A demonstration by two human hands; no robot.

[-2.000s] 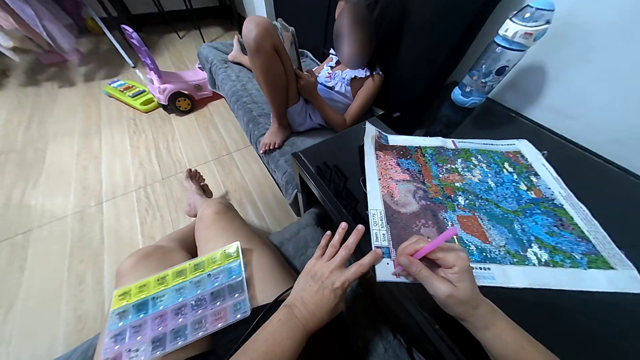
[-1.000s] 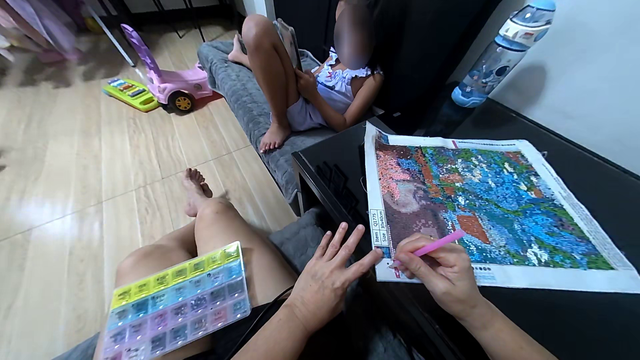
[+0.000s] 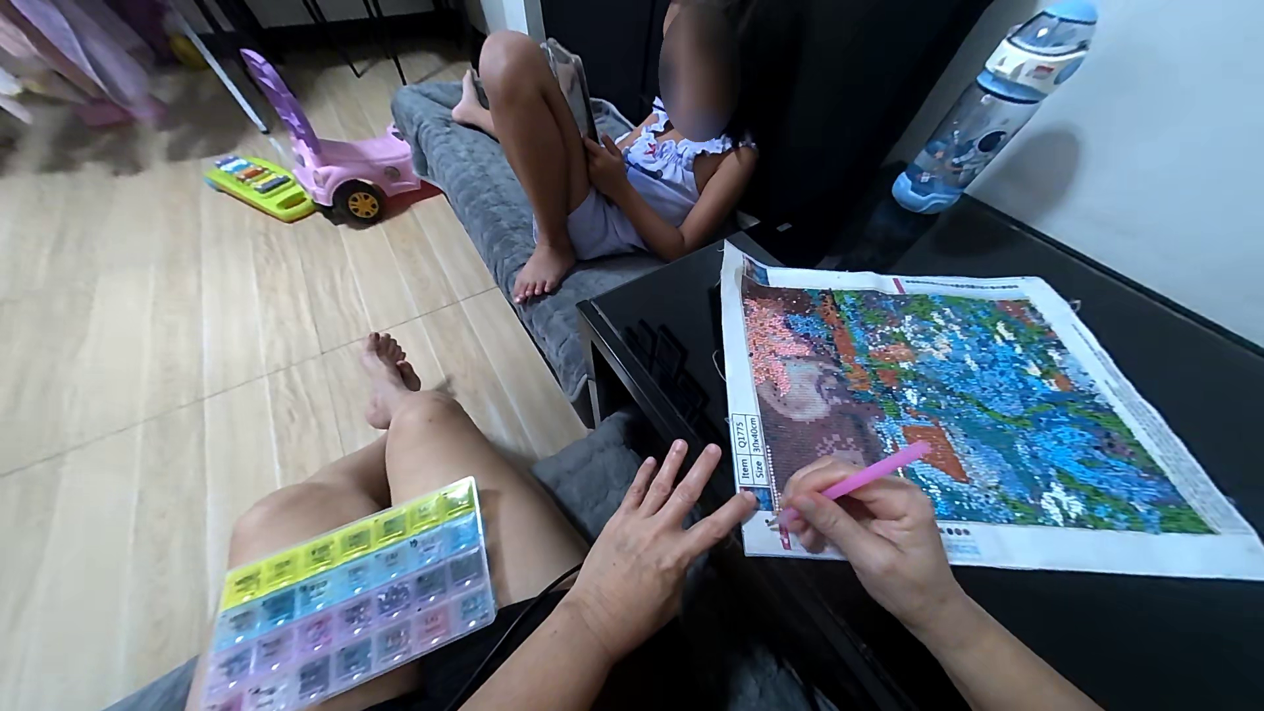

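Observation:
In the head view a diamond painting canvas [image 3: 978,395] lies on a black table at the right, its picture mostly covered with blue, green and orange drills. My right hand [image 3: 874,538] grips a pink applicator pen [image 3: 869,474], its tip down at the canvas's lower left corner. My left hand [image 3: 657,543] has its fingers spread and holds nothing; its index fingertip touches the canvas's left edge. A bead organizer [image 3: 355,602] with yellow, blue and purple lidded compartments rests on my lap, left of my left hand.
Another person [image 3: 632,188] sits on a grey quilted seat [image 3: 474,178] beyond the black table [image 3: 1086,632], holding a tablet-like object. A blue water bottle [image 3: 987,118] stands at the table's back. A pink ride-on toy [image 3: 360,168] and a green toy xylophone [image 3: 262,188] are on the floor.
The pen in my right hand has tilted lower since two seconds ago, its upper end moving slightly. My left hand stays at the canvas edge.

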